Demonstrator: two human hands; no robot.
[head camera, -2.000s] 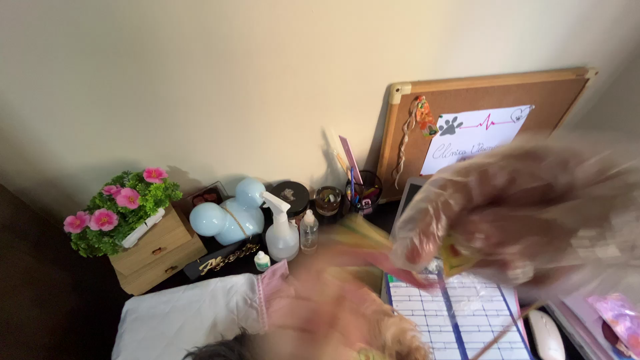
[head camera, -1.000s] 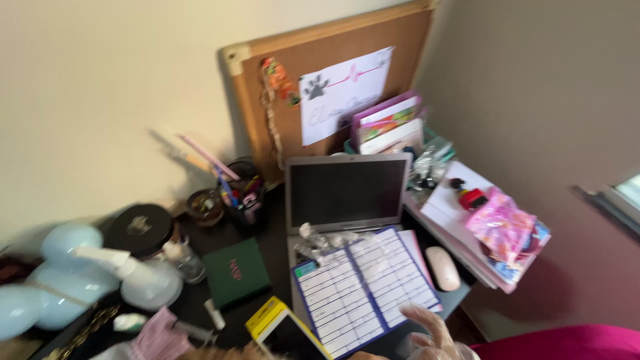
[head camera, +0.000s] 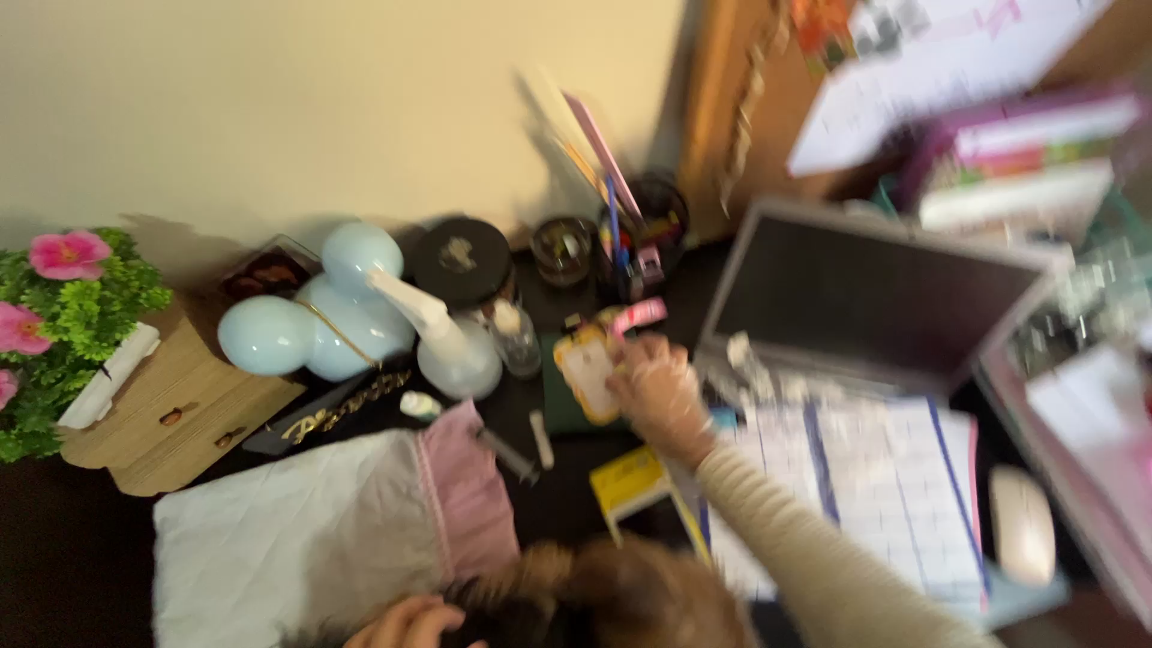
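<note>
My right hand (head camera: 661, 387), in a clear plastic glove, is over the dark green box (head camera: 567, 409). Its fingers grip a yellow-edged item with a pale middle (head camera: 589, 373), and a bright pink piece (head camera: 637, 315) shows above them. Blur hides what this item is. At the bottom edge, my left hand (head camera: 409, 623) is partly in view, its bent fingers against dark hair or fur (head camera: 513, 616). Beside that is a brown, furry or hairy mass (head camera: 648, 594). A yellow-edged packet or card (head camera: 634, 481) lies just below my right hand.
A spray bottle (head camera: 459, 355), light blue balloons (head camera: 351, 315) and a jar with a black lid (head camera: 463, 256) stand left. A pen holder (head camera: 661, 225) is behind. An open laptop (head camera: 864, 288), a ruled planner (head camera: 855, 486) and a mouse (head camera: 1021, 526) are right. A quilted cloth (head camera: 297, 531) lies front left.
My right hand was low at the right a second ago; now it is over the green box with the yellow-edged item. My left hand has come into view at the bottom. The view has swung left.
</note>
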